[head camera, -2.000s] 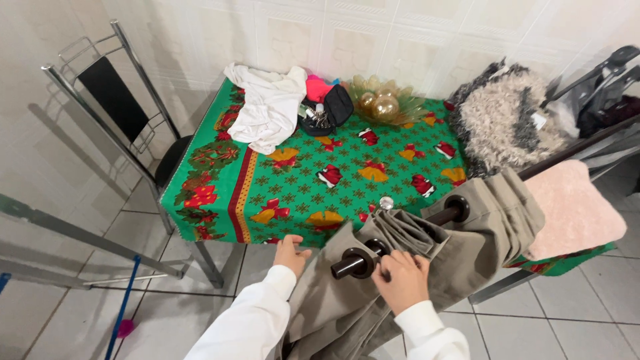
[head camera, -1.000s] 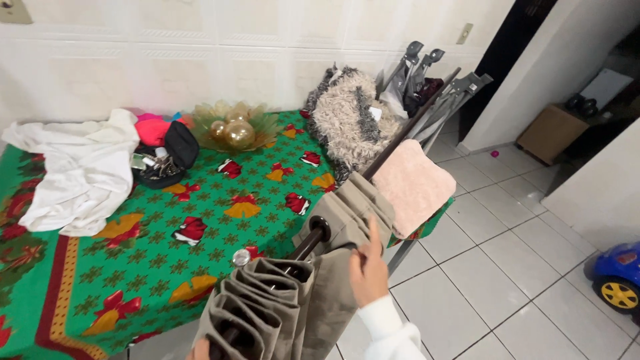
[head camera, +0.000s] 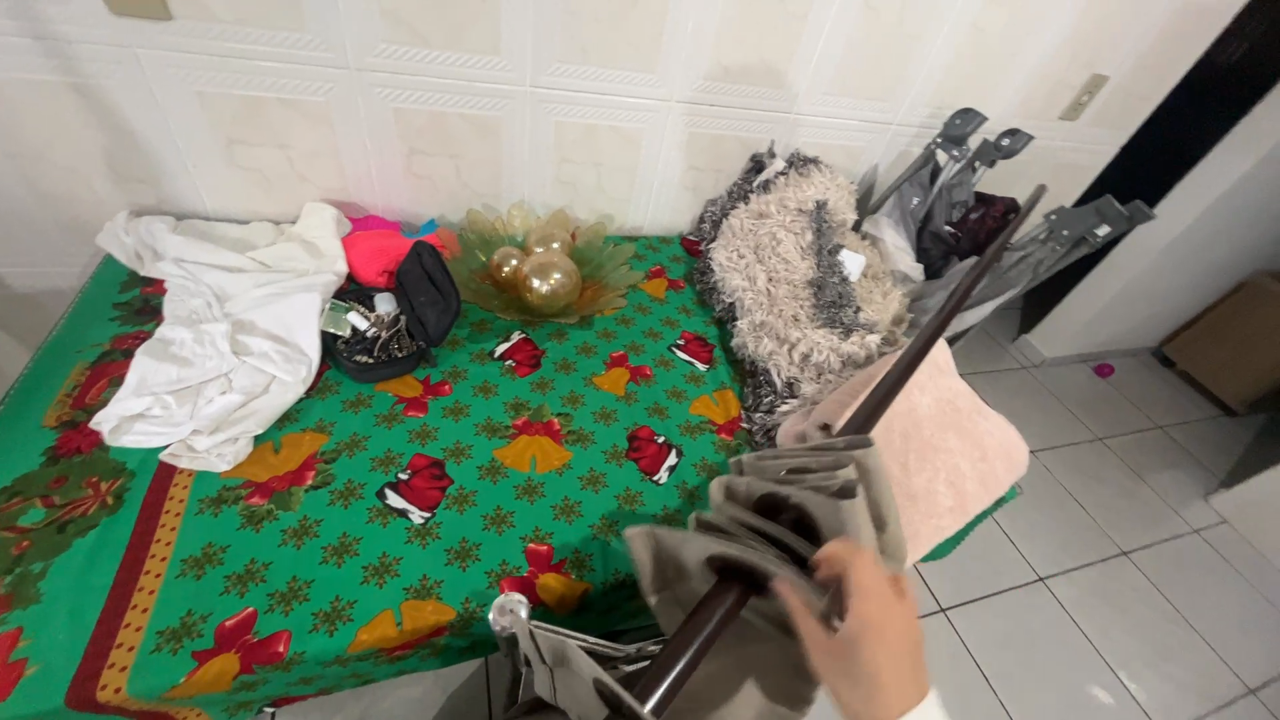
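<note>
A dark brown curtain rod [head camera: 925,335] runs diagonally from the bottom centre up to the right, over the table's right end. Taupe grommet curtain fabric [head camera: 800,490] is bunched in folds on it. My right hand [head camera: 860,630], somewhat blurred, is at the near side of this bunch, thumb and fingers about the fabric beside a grommet. More curtain fabric [head camera: 570,675] lies at the lower end of the rod, near a shiny round metal knob [head camera: 509,612] with thin metal bars. My left hand is out of the picture.
The table with a green Christmas tablecloth [head camera: 340,560] holds a white cloth [head camera: 230,330], an open black case [head camera: 375,330], a gold leaf-shaped bowl with baubles [head camera: 545,275], a shaggy rug [head camera: 800,270] and a pink mat [head camera: 950,450]. Folded metal-framed items [head camera: 1070,240] lean behind; a cardboard box [head camera: 1225,340] stands right.
The bunched curtain has been spread apart along the rod, with a stretch of bare rod now between two parts. My left hand, at the rod two seconds ago, has left view.
</note>
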